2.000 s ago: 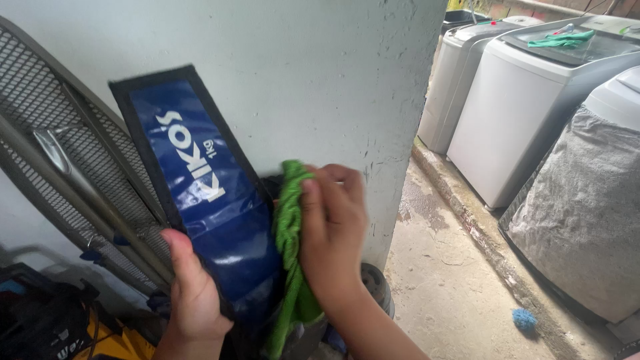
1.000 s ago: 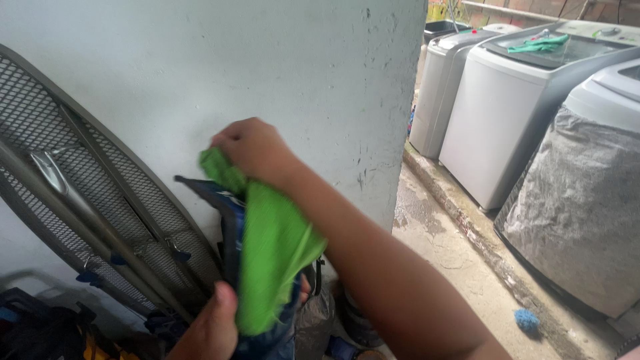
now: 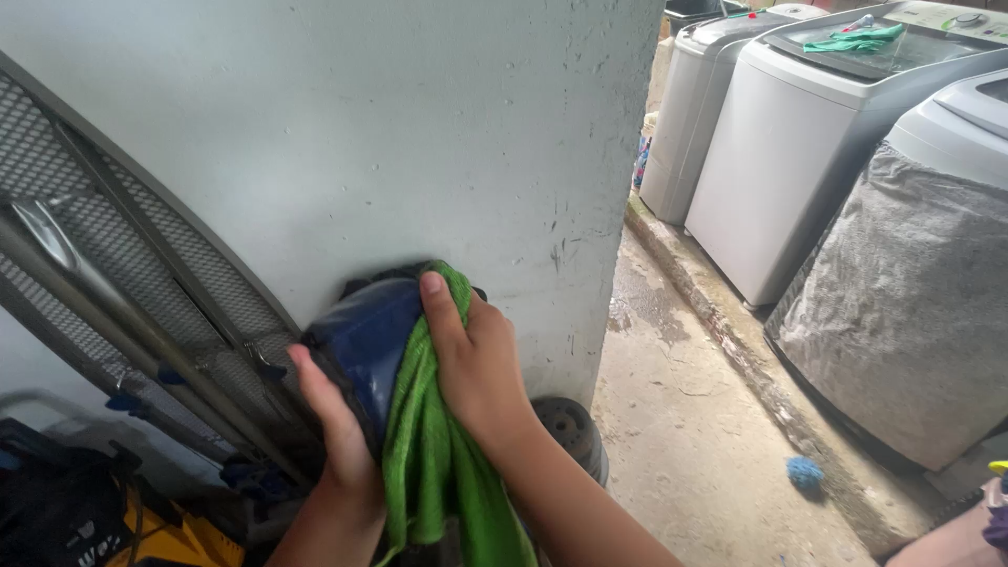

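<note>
A blue ankle weight with black edging (image 3: 366,339) is in my left hand (image 3: 339,425), which grips it along its left side with the thumb up. My right hand (image 3: 476,362) pinches a green cloth (image 3: 421,457) against the right edge of the blue piece. The cloth hangs down below the hand in folds. The fingers of my left hand and the lower part of the blue piece are hidden behind it and the cloth.
A metal mesh lounger frame (image 3: 150,220) leans on the grey wall (image 3: 472,142) at left, above a yellow and black machine (image 3: 173,535). Dark round plates (image 3: 563,421) stand by the wall's corner. Washing machines (image 3: 780,157) line the right, near a blue scrubber (image 3: 804,472).
My right hand has brought the cloth from the far end of the blue piece down to its right edge. The blue piece is turned, and its printed face no longer shows.
</note>
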